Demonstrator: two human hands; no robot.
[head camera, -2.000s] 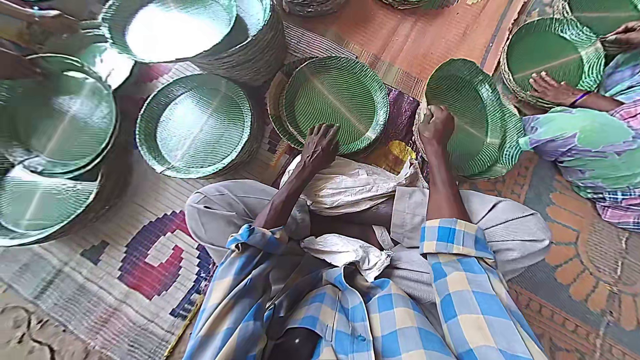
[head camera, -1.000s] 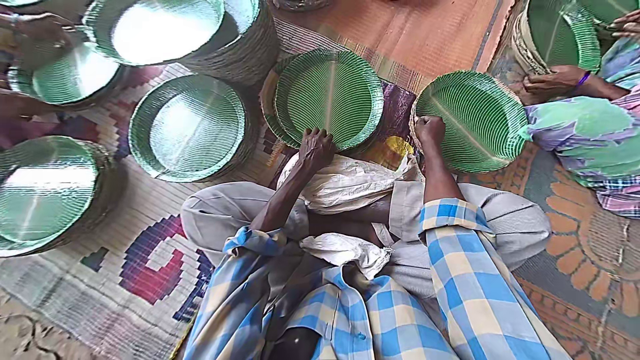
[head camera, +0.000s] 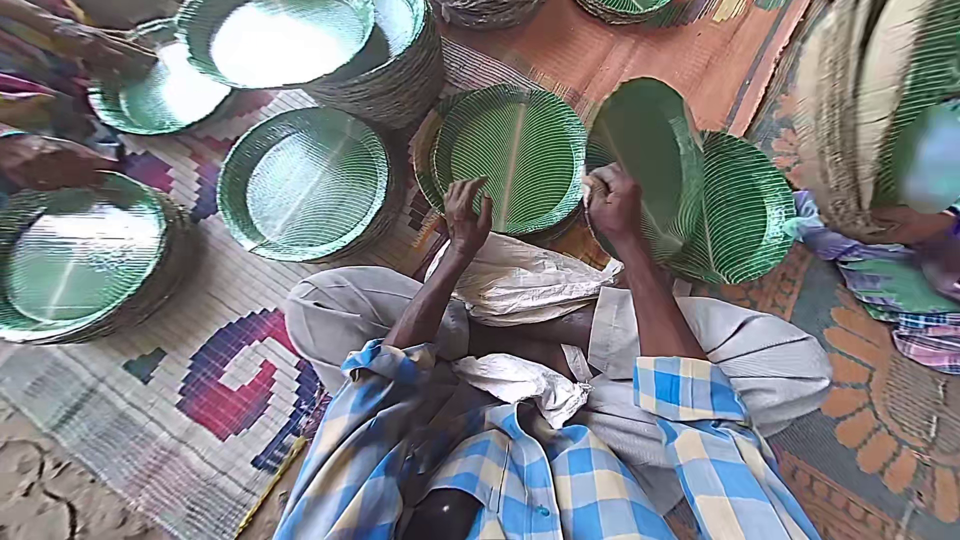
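Green leaf-patterned plates lie in stacks around my crossed legs. My left hand (head camera: 468, 216) rests at the near edge of the middle plate stack (head camera: 517, 161), its fingers apart and slightly curled over the rim. My right hand (head camera: 613, 202) grips the left edge of a blurred, tilted green plate (head camera: 652, 150). Behind and to the right of that plate another green plate (head camera: 750, 206) lies face up. A white cloth or sack (head camera: 517, 277) is spread across my lap beneath my hands.
More plate stacks stand at the left (head camera: 304, 184), far left (head camera: 82, 262) and upper left (head camera: 405, 75). Another person's arms (head camera: 52, 161) reach in at the left. At the right, another person's hand (head camera: 911, 225) holds a tilted stack of plates (head camera: 844, 112). Woven mats (head camera: 150, 420) cover the ground.
The plate in my right hand has been raised and tilted away from the plate beside it. The person at the right has lifted a stack upright. My left hand stays near the middle stack.
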